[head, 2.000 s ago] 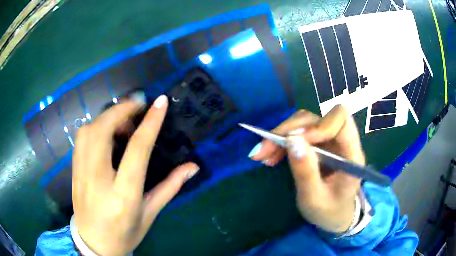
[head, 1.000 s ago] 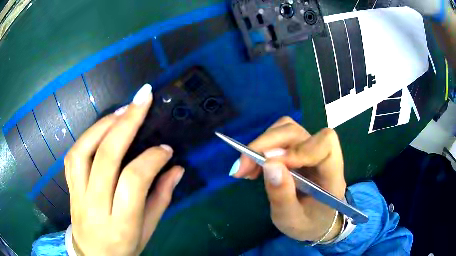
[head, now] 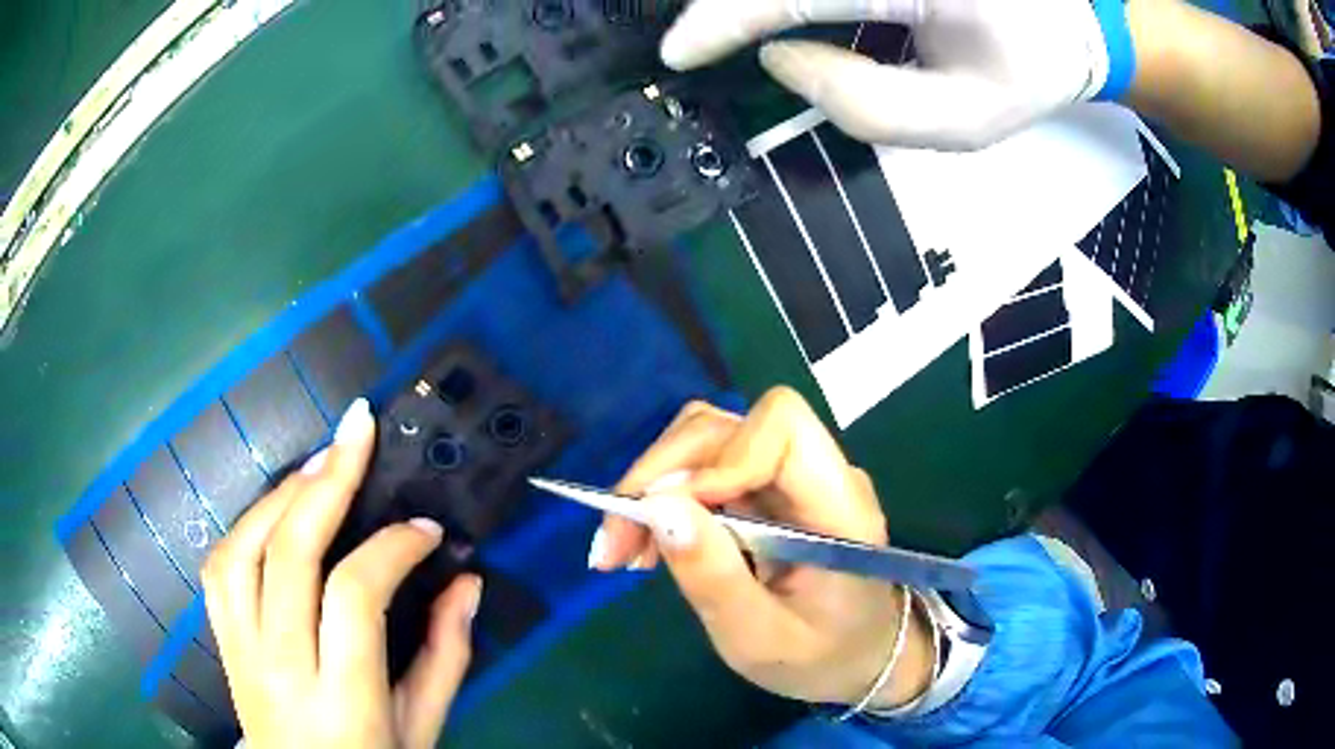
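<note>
My left hand [head: 330,600] holds a black camera housing [head: 476,424] by its lower left side, over the blue-edged adhesive sheet [head: 256,424]. Two round lens openings show on the housing; its lower part is hidden under my fingers. My right hand [head: 776,556] grips silver tweezers [head: 761,539] like a pen. The tweezer tip is beside the housing's right edge. I cannot tell whether anything is on the tip.
Another person's white-gloved hand [head: 952,73] reaches in from the top right, beside two more black housings [head: 630,183] beyond the sheet. A white release liner sheet [head: 1010,220] with black strips lies at right, partly under that hand. A yellow line [head: 1237,205] runs at far right.
The gloved hand has come further in, and two loose housings now show where one did. My hands, the held housing and the sheet appear lower and further left in the view.
</note>
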